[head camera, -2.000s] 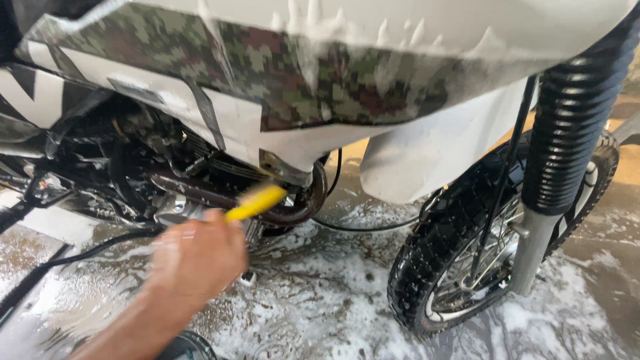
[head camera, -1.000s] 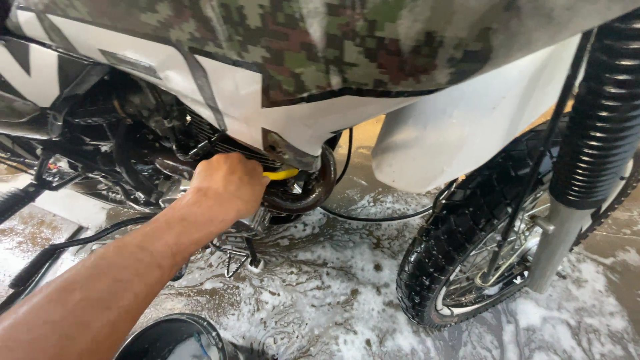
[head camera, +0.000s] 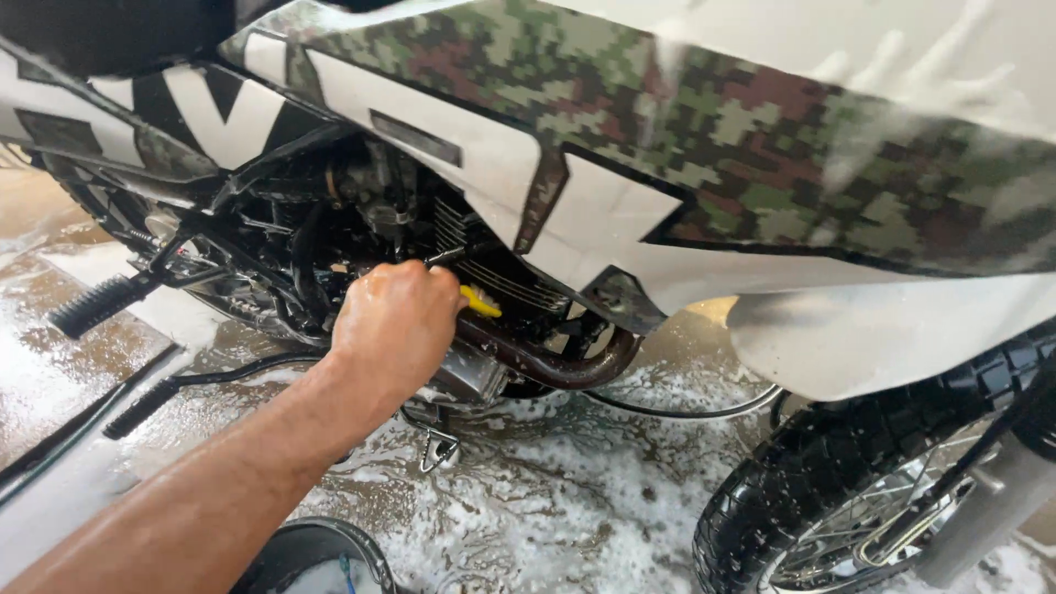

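Note:
My left hand (head camera: 400,318) is closed around a yellow-handled brush (head camera: 480,302), whose end sticks out on the right side of my fist. Pale bristles show near its tip, beside the finned engine cylinder (head camera: 503,276) of a motorcycle. Just below the brush runs the brown exhaust pipe (head camera: 569,367), curving up at its front end. The rest of the brush is hidden in my fist. Above are the white and camouflage-patterned body panels (head camera: 742,148), with foam streaks at the upper right. My right hand is out of view.
The front wheel (head camera: 767,487) stands at the lower right under a white fender (head camera: 833,338). A dark bucket (head camera: 363,540) with a blue item inside sits at the bottom. Left are a footpeg (head camera: 99,305) and a black pedal or lever (head camera: 144,408). Foamy water covers the floor; a thin hose lies behind.
My left hand has moved back from the exhaust bend, where it was one second ago, toward the engine's middle, still holding the brush. The view has shifted closer to the side panels.

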